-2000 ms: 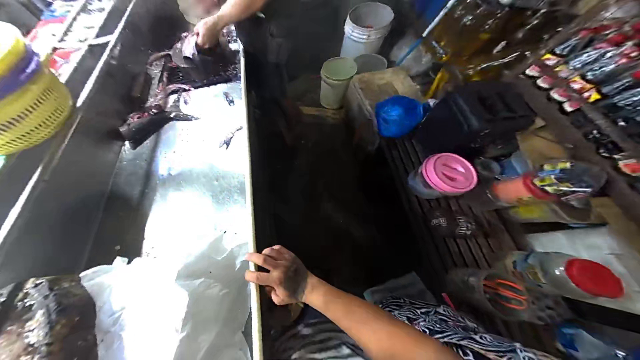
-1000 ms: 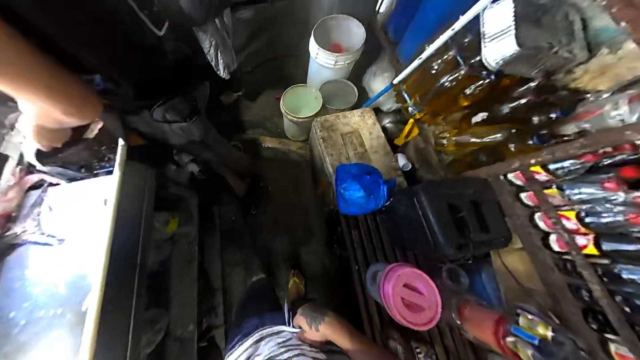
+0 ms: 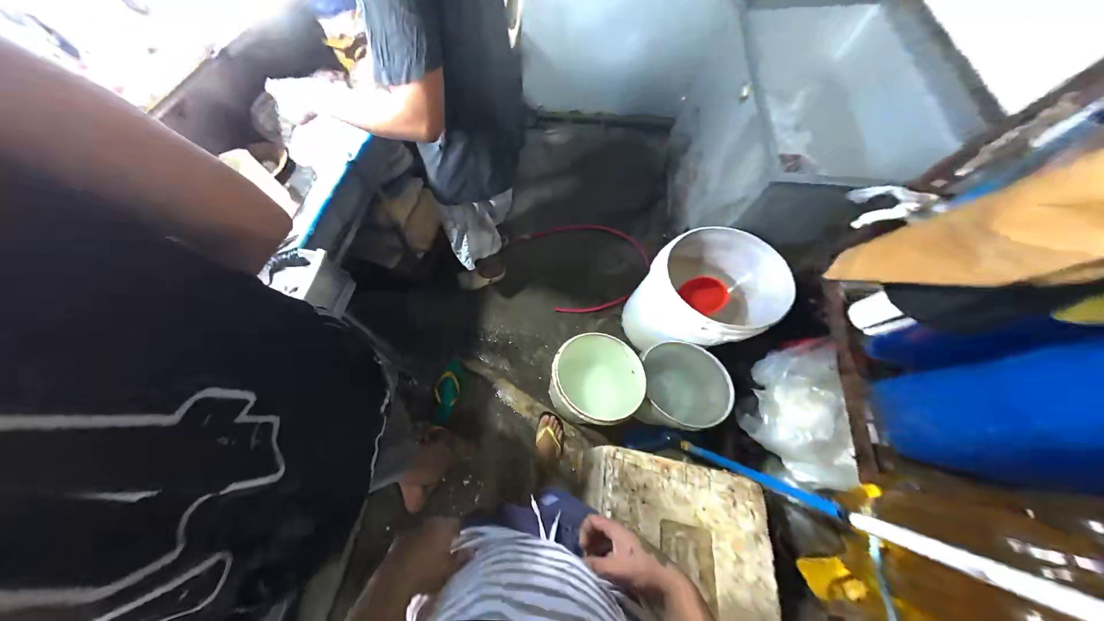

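My right hand (image 3: 617,556) is low in the view, its fingers curled beside my striped shirt (image 3: 526,578) and dark blue shorts; whether it holds cloth I cannot tell. My left hand (image 3: 431,552) is blurred at the shirt's other side, its fingers unclear. A worn, stained box (image 3: 690,517) stands just right of my right hand. Ahead of it are a pale green bucket (image 3: 599,378) and a grey bucket (image 3: 687,385), both seeming to hold liquid. Behind them stands a large white bucket (image 3: 733,285) with a red item inside.
A person in a black shirt (image 3: 172,414) stands close at left; another in a dark top (image 3: 474,95) works at a counter ahead. A red hose (image 3: 595,228) lies on the wet floor. A blue and white pole (image 3: 931,552) slants at right, near plastic bags (image 3: 802,414).
My view has swung strongly toward the aisle ahead. The hand that rested on the metal counter's edge two seconds ago is off it. Both hands now show near my shirt.
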